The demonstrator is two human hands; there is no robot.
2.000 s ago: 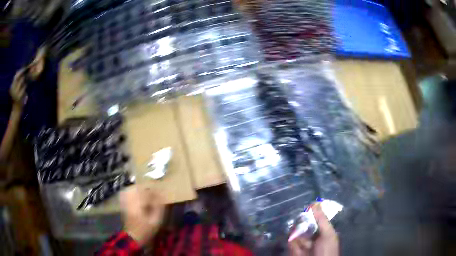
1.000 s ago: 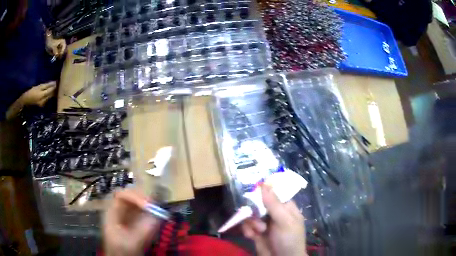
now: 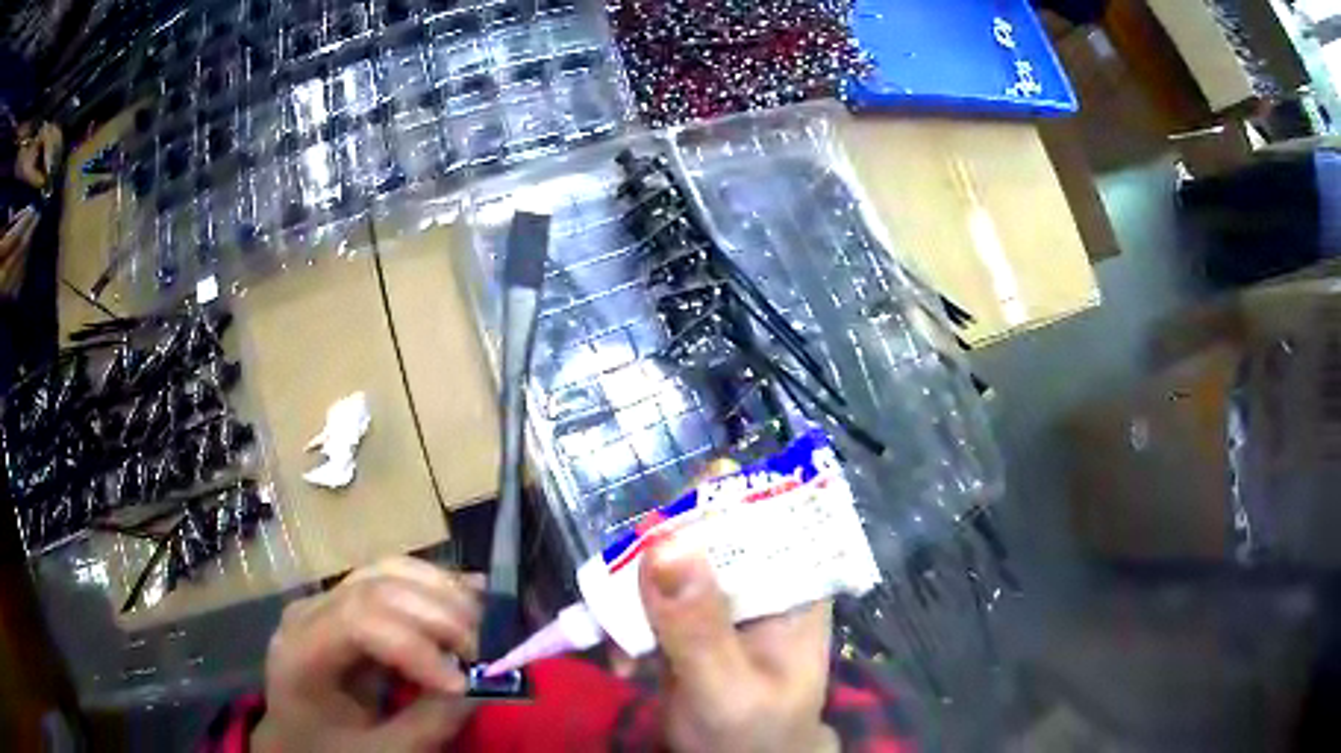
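Observation:
My left hand grips the lower end of a black strip part, which stands upright with its flat tail pointing up. A small black end piece with a shiny face is at its lower end, by my fingertips. My right hand holds a white glue tube with blue and red print. Its pale pink nozzle points down left, with the tip at the end piece. Whether glue comes out cannot be told. A clear tray lies behind the hands, with black strips across it.
A tray of black parts is at left, a crumpled tissue on the cardboard. A large clear tray, a red-and-black pile and a blue bin are beyond. Another person's hand shows at far left. Cartons stand right.
My left hand now holds a black strip part upright. The tube has turned, and its nozzle has come to the end piece. The view has shifted right.

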